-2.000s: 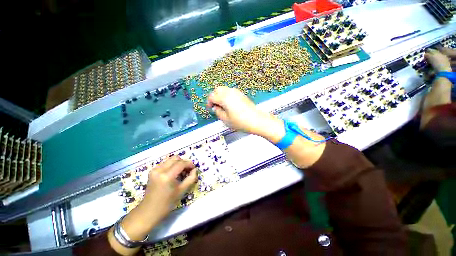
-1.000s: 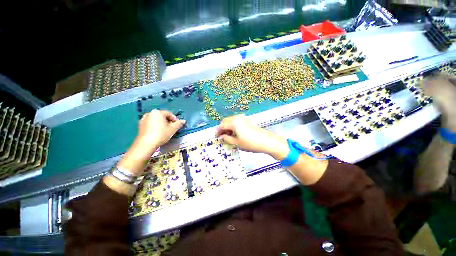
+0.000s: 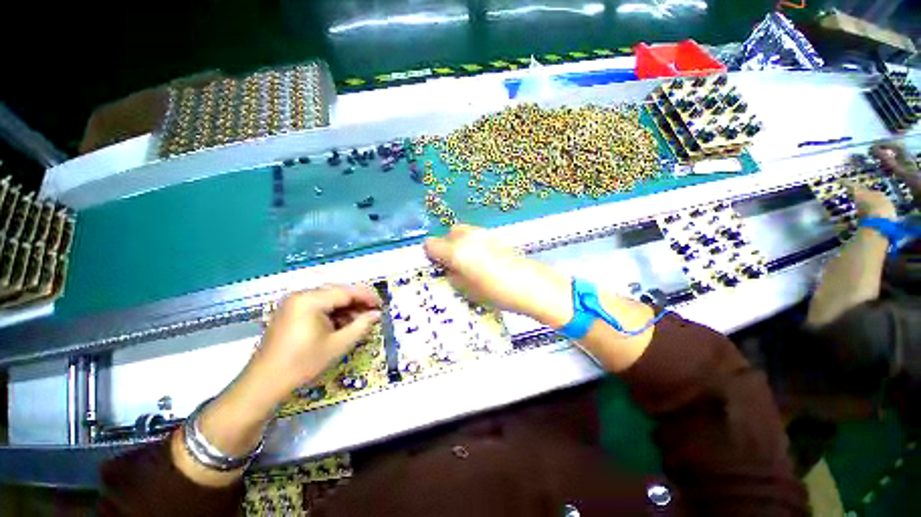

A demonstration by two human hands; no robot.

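Observation:
Two PCB panels lie side by side on the near rails: a tan left panel [image 3: 355, 372] and a paler right panel [image 3: 444, 328], with a dark gap between them. My left hand [image 3: 315, 331] is over the left panel, fingers bent and thumb near the index finger; whether a small part is between them cannot be told. My right hand [image 3: 467, 261] is above the back edge of the right panel, fingertips curled; its grip is hidden. A heap of gold-yellow rings [image 3: 566, 149] lies on the green mat [image 3: 162, 230], with black components [image 3: 369, 157] left of it.
Conveyor rails [image 3: 566, 338] run across. Another panel [image 3: 712, 247] lies to the right. Stacked panels [image 3: 704, 119] and a red bin [image 3: 679, 60] stand behind. A dotted component block [image 3: 245, 109] is on the upper left ledge. A coworker's hand [image 3: 875, 202] works at far right.
My left hand has moved from the black parts on the mat down over the left panel. My right hand has shifted slightly up and left. The coworker's hand has moved down onto a panel.

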